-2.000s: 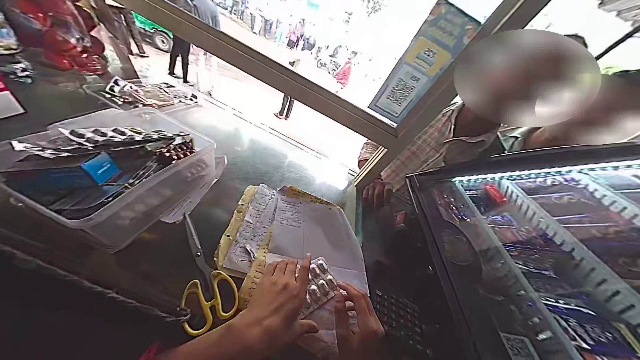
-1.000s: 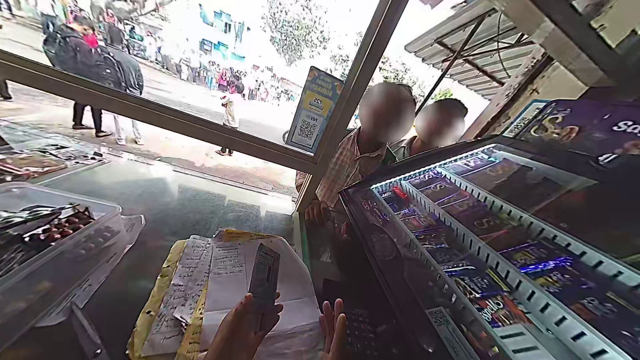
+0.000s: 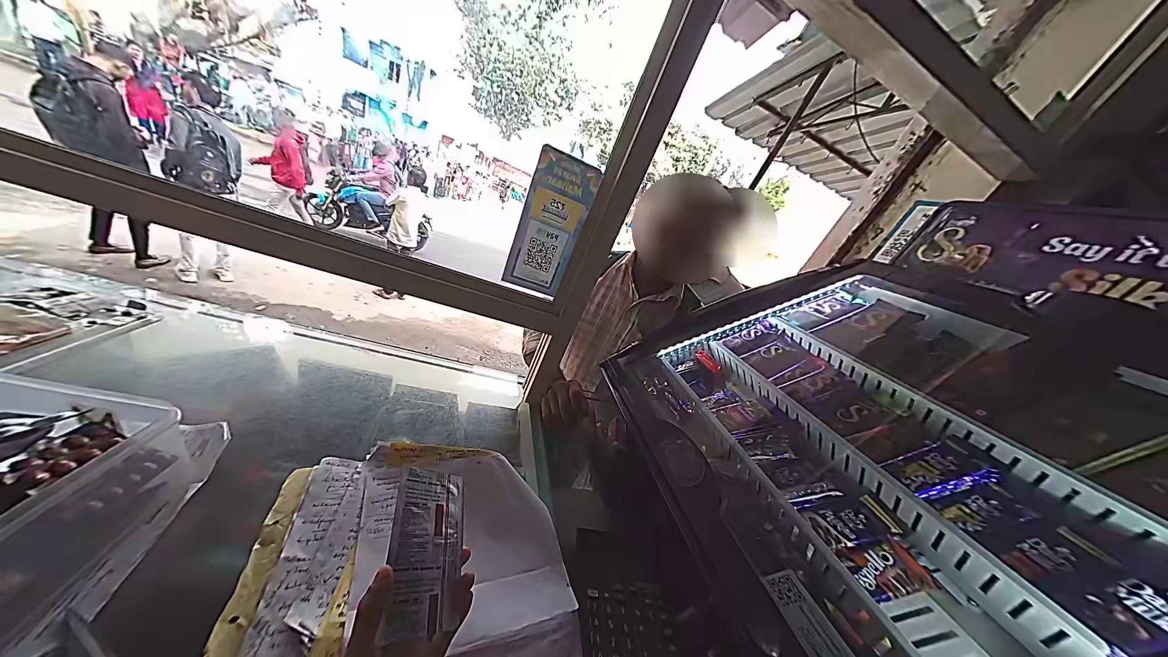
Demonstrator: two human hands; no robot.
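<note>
My left hand [image 3: 370, 613] rises from the bottom edge, shut on a medicine blister strip [image 3: 425, 547]. The thumb lies along the strip's left side and the fingertips curl round its right side. Small print covers the strip's face towards me. Beneath the strip lie handwritten paper sheets [image 3: 315, 538] and a yellow-edged paper or envelope [image 3: 265, 570] on the glass counter [image 3: 274, 411]. My right hand is out of view.
A clear plastic box [image 3: 109, 511] of blister packs stands at left. At right is a lit chocolate display case [image 3: 912, 411]; a dark keypad [image 3: 630, 620] lies beside it. A person [image 3: 602, 319] stands beyond the window frame [image 3: 566, 319], a hand [image 3: 566, 401] near the case.
Two seconds ago both hands were at the strip, its tablet pockets showing; now its printed face shows in my left hand. My right hand has left the view. The view has swung up and right.
</note>
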